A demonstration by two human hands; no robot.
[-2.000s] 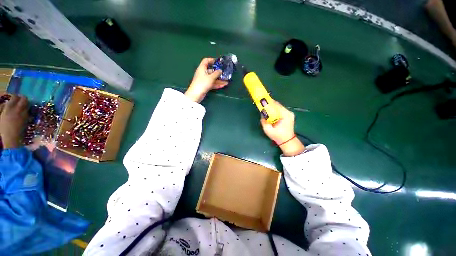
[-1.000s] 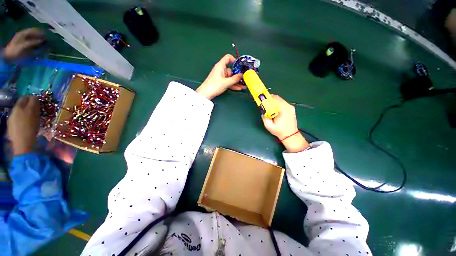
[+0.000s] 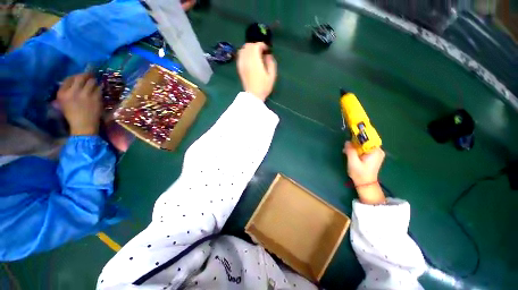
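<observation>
My right hand (image 3: 365, 165) holds the yellow electric screwdriver (image 3: 359, 123) by its lower body, its dark tip pointing up and left, with nothing at the tip. My left hand (image 3: 257, 69) is at the lower end of a black cylindrical housing (image 3: 258, 34) on the green bench. Its fingertips overlap the housing, and whether they grip it is hidden. A round wired unit (image 3: 223, 52) lies left of that housing. Another wired unit (image 3: 324, 34), slightly blurred, lies to the right with its wires up.
An empty cardboard tray (image 3: 298, 226) is close to my body. A cardboard box of red wired parts (image 3: 161, 107) stands left, beside a coworker's blue sleeves (image 3: 85, 170). A metal upright (image 3: 179, 39) is at upper left. A housing (image 3: 451, 126) with a wired unit and a black cord (image 3: 457, 218) are right.
The view has swung. My left hand has let go of the wired unit and moved to the black housing. The screwdriver has moved away from the unit, to the right, still in my right hand.
</observation>
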